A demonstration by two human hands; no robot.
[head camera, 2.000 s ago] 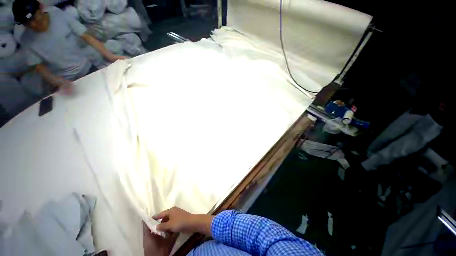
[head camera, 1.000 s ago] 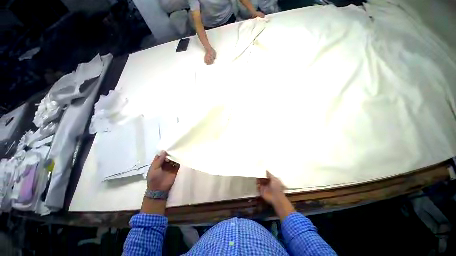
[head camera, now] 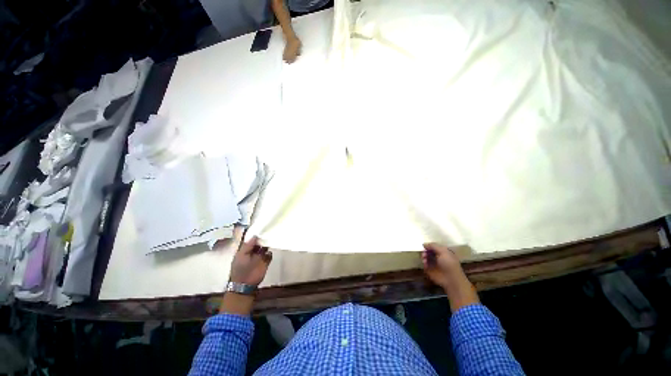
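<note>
A cream fabric ply [head camera: 441,139] covers the middle and right of the table, with soft wrinkles. My left hand [head camera: 251,264] is shut on the ply's near left corner, beside the paper-like pile. My right hand [head camera: 443,269] is shut on the ply's near edge, farther right. The edge between my hands is nearly straight, close to the table's near side. The lay [head camera: 221,88] shows flat and white to the left of the ply.
Grey-white flat pieces [head camera: 184,202] lie left of my left hand. A flat black rectangle, maybe a phone [head camera: 260,40], lies near the far edge by another person's hand [head camera: 292,50]. The brown table edge [head camera: 353,290] runs before me. White pieces [head camera: 103,183] lie at far left.
My right hand has moved right along the near edge, widening the gap between my hands. The flat pieces beside my left hand are now ruffled. The view has shifted slightly.
</note>
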